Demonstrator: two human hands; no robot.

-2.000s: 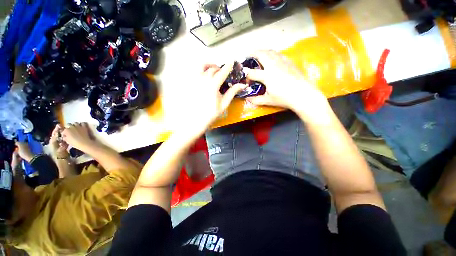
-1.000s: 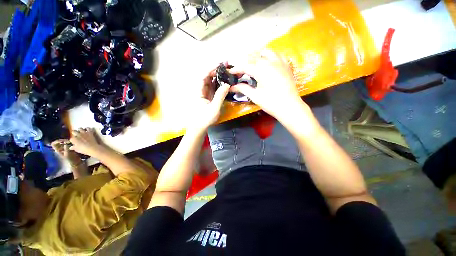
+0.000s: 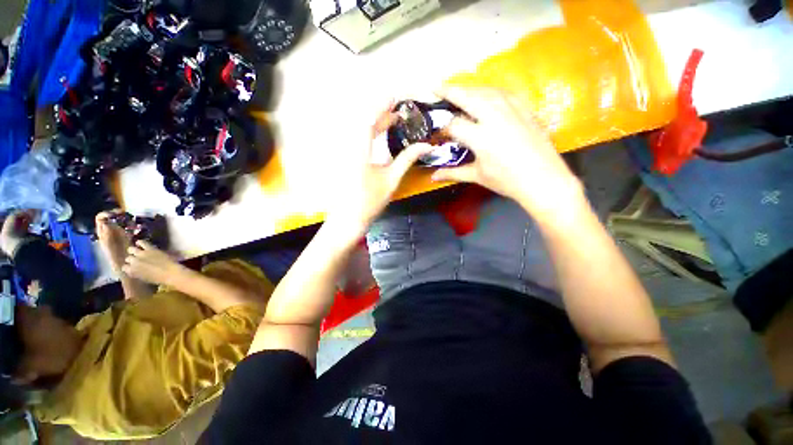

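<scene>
A small black unit, likely an ear cup housing [image 3: 412,124], is held between both hands above the front edge of the bench. A dark round part stands at its left side. A pale, shiny inside shows at its right, between the fingers. My left hand [image 3: 383,167] grips the dark left part with thumb and fingers. My right hand [image 3: 489,143] holds the right side, fingers over the top and thumb below. The fingers hide part of the unit, and its inner details are blurred.
Black unfinished units [image 3: 161,100] are piled at the left. A pale box [image 3: 378,24] stands behind. Orange-yellow tape [image 3: 583,74] covers the bench front. A red glue gun [image 3: 680,139] with a dark cord is at the right edge. A person [image 3: 156,348] works at the left.
The hands have parted slightly since a second ago and the unit shows more openly between them. The view has shifted a little. The neighbouring person's hands have moved.
</scene>
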